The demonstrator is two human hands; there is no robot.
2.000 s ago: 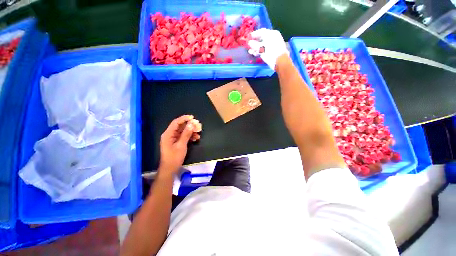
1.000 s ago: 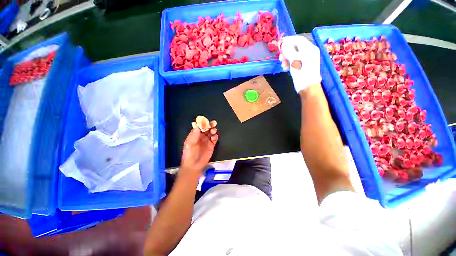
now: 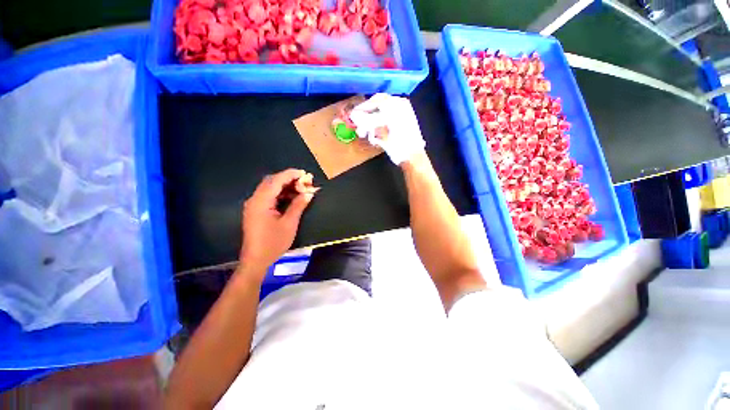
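My bare left hand (image 3: pixel 274 210) pinches a small pale piece (image 3: pixel 305 184) above the dark bench. My gloved right hand (image 3: pixel 392 126) is over the tan square board (image 3: pixel 332 154), with its fingertips at the edge of the green disc (image 3: pixel 345 132). A small red part (image 3: pixel 344 118) shows at those fingertips, against the disc; the fingers partly hide it. Loose red parts (image 3: pixel 232 32) lie heaped in the blue tray (image 3: pixel 288 81) ahead. Red and pale joined pieces (image 3: pixel 524 152) stand in close rows in the long right-hand blue tray (image 3: pixel 602 160).
A blue tray (image 3: pixel 158 232) at the left holds a crumpled white liner sheet (image 3: pixel 72 200). The dark bench (image 3: pixel 212 176) has its front edge close to my body. Blue and yellow containers (image 3: pixel 715 194) show at the far right.
My right hand has moved from the red heap tray to the green disc with a red part at its fingertips. My left hand has turned, still pinching the pale piece. The view has shifted.
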